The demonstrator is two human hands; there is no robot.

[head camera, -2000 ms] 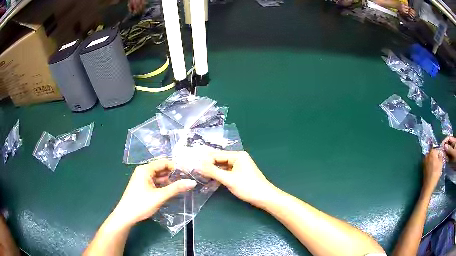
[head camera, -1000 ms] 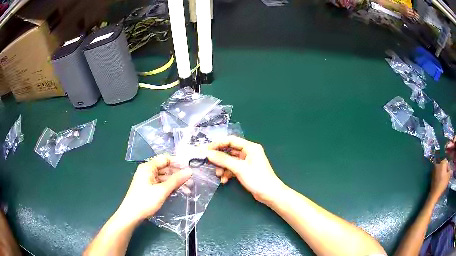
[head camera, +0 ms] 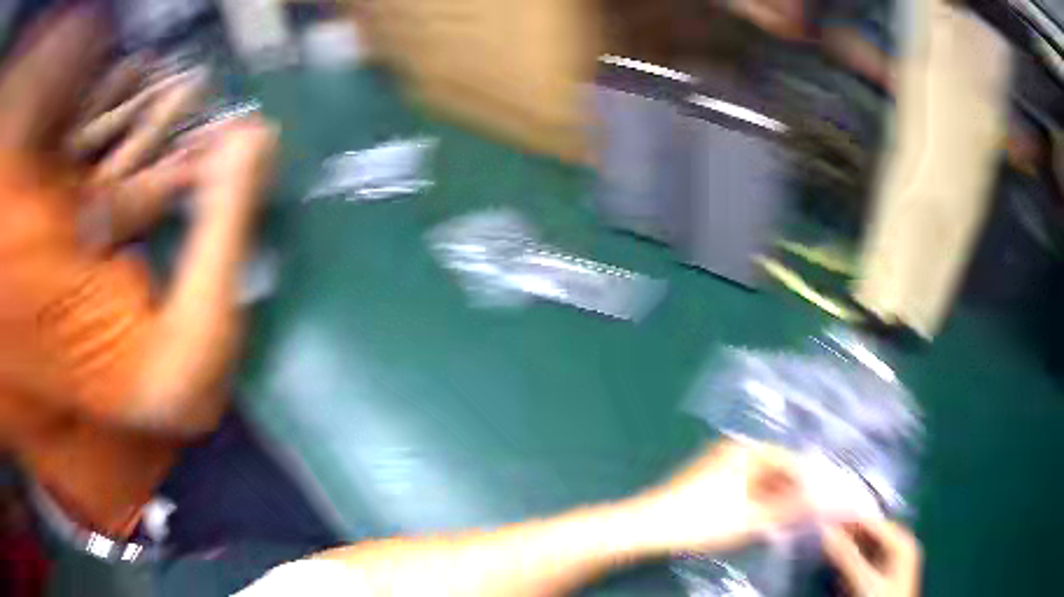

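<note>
The head view is strongly blurred. My left hand reaches in from the lower left, its fingers closed at a bright clear plastic bag. My right hand is close beside it at the lower right, with curled fingers at the same plastic; its wrist is cut off by the lower edge. The bag's outline and contents cannot be made out. A pile of clear bags lies just beyond my hands. More clear plastic shows below my left forearm.
Clear bags lie left of the pile, another farther off. Two grey speaker-like boxes, a brown carton, pale posts and yellow cables stand or lie behind. A person in orange sits at the left.
The view has swung left and blurred. My hands and the pile now appear at the lower right, and the person in orange has come into view. The dark loop between my fingers no longer shows.
</note>
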